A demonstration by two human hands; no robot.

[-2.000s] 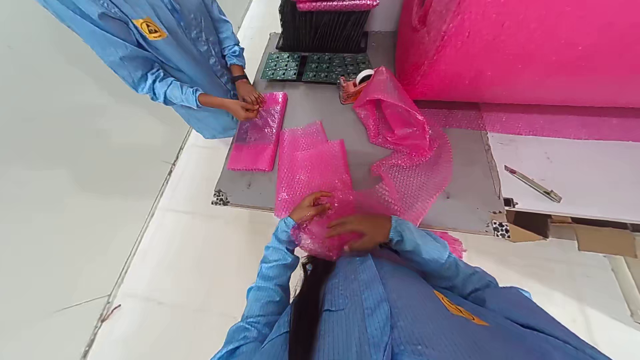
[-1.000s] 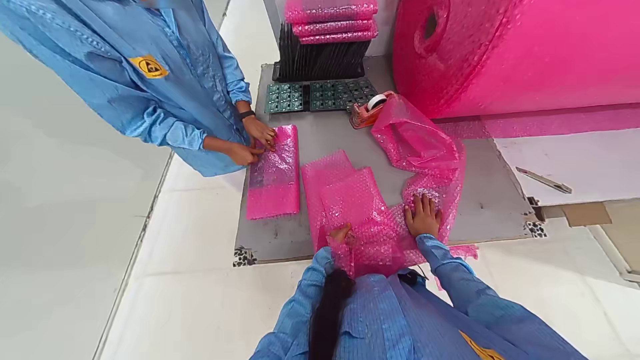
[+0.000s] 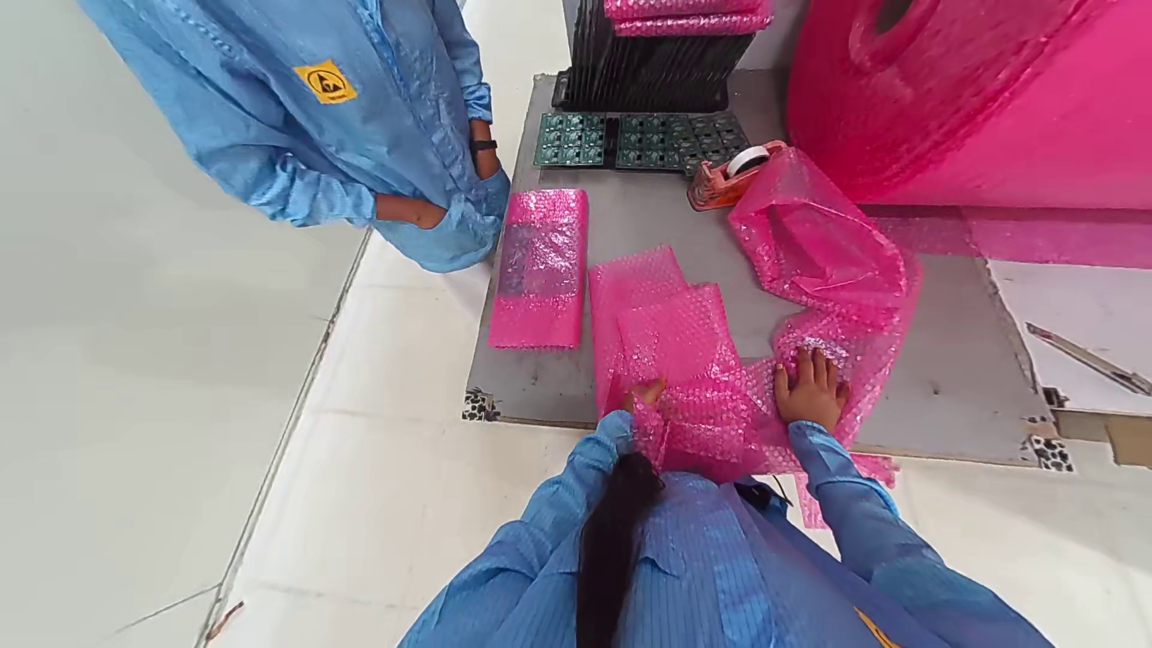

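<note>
Pink bubble wrap (image 3: 684,333) lies in folded layers at the table's front edge. My left hand (image 3: 646,392) is at the lower left of these layers, partly covered by the film, so its grip cannot be made out. Flat on the wrap to the right rests my right hand (image 3: 813,389), fingers spread, holding nothing. From there a loose, twisted length of bubble wrap (image 3: 823,243) runs up toward a red tape dispenser (image 3: 720,184). A flat pink bubble-wrap packet (image 3: 540,270) lies left of the layers, apart from them.
Green circuit boards (image 3: 652,141) lie before a stack of black trays (image 3: 661,72) topped with pink wrap. A big bubble-wrap roll (image 3: 972,99) fills the back right. A utility knife (image 3: 1089,358) lies on a white surface at right. A co-worker (image 3: 360,117) stands at the left.
My right hand has moved right, away from my left hand, and now lies on the wrap. The co-worker's hands have left the packet and are at the coat pockets.
</note>
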